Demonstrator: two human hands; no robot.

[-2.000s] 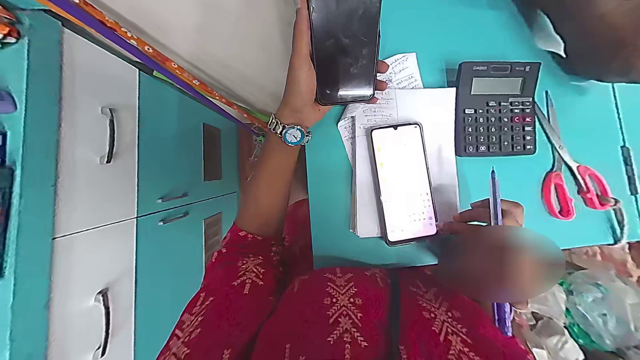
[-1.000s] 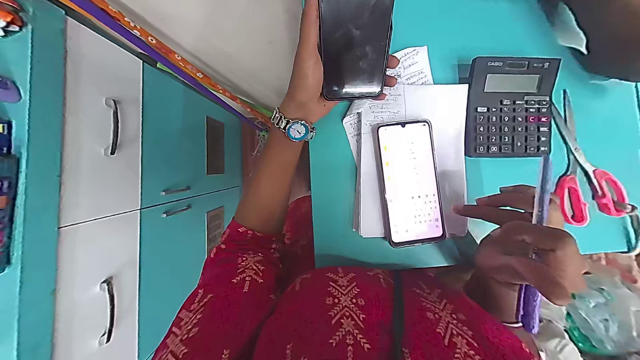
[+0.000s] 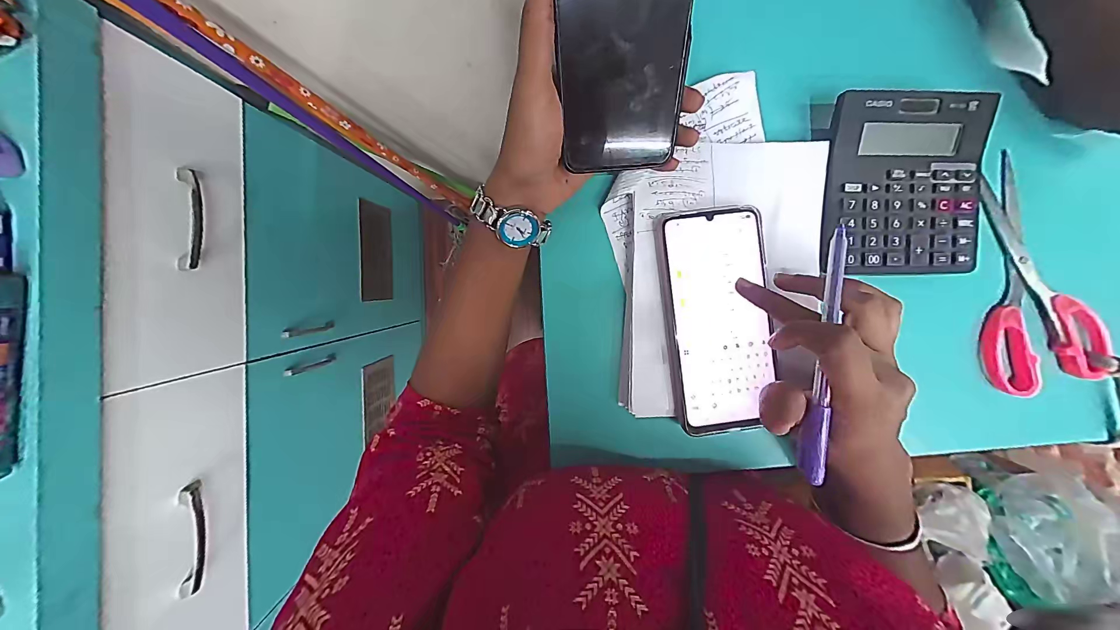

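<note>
In my left hand (image 3: 544, 131), which wears a wristwatch (image 3: 518, 227) at the wrist, is a smartphone with a dark screen (image 3: 623, 83). A second smartphone (image 3: 717, 324), its screen lit bright, lies on a stack of white paper (image 3: 647, 350). One finger of my right hand (image 3: 844, 359) points over that lit screen; whether it touches cannot be told. A purple pen (image 3: 827, 350) is held between the fingers of the same hand. Handwritten slips (image 3: 731, 109) stick out from the stack, partly under my left hand.
A black Casio desk calculator (image 3: 914, 179) lies right of the paper on the teal tabletop (image 3: 586, 385). Scissors with red handles (image 3: 1032, 297) lie beside it. A dark object (image 3: 1063, 57) sits at the far right corner. Clear plastic bags (image 3: 1050, 525) are below the right edge; cabinets (image 3: 175, 262) stand at left.
My right hand, with the purple pen, has moved left from beside the lit phone, and a finger is now over its screen. My left hand still holds the dark phone.
</note>
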